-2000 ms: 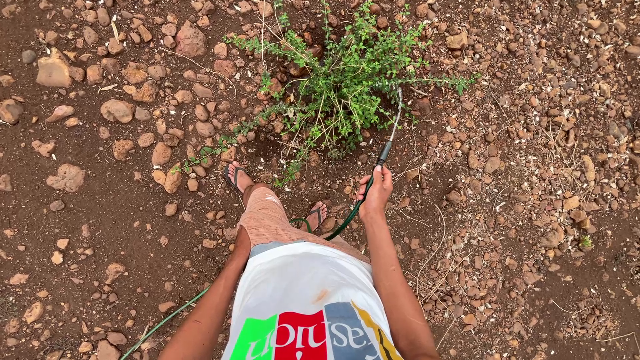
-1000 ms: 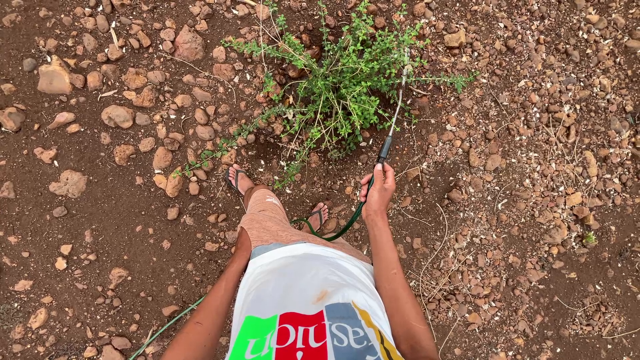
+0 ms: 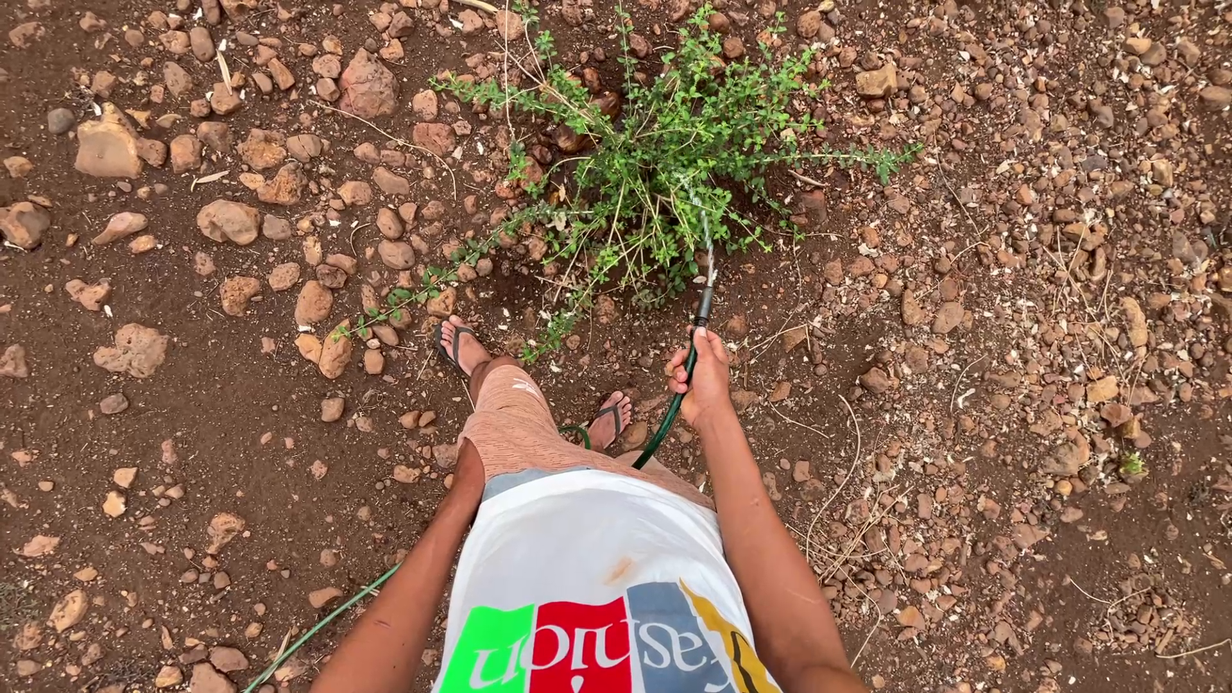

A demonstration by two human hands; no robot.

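Observation:
My right hand is closed around the front end of a green garden hose, just behind its black nozzle. Water streams from the nozzle into the base of a leafy green shrub, whose thin branches spread over the soil. The hose passes back beside my thigh, and a length of it lies on the ground at the lower left. My left forearm hangs down by my left hip; the left hand is hidden behind the shorts.
Reddish-brown soil with scattered stones surrounds my feet, which wear dark flip-flops. Denser gravel covers the right side. One long shrub branch reaches toward my left foot. Dry stems lie at the right.
My right hand and the nozzle have swung a little to the left, and the water now lands nearer the middle of the shrub than on its right side.

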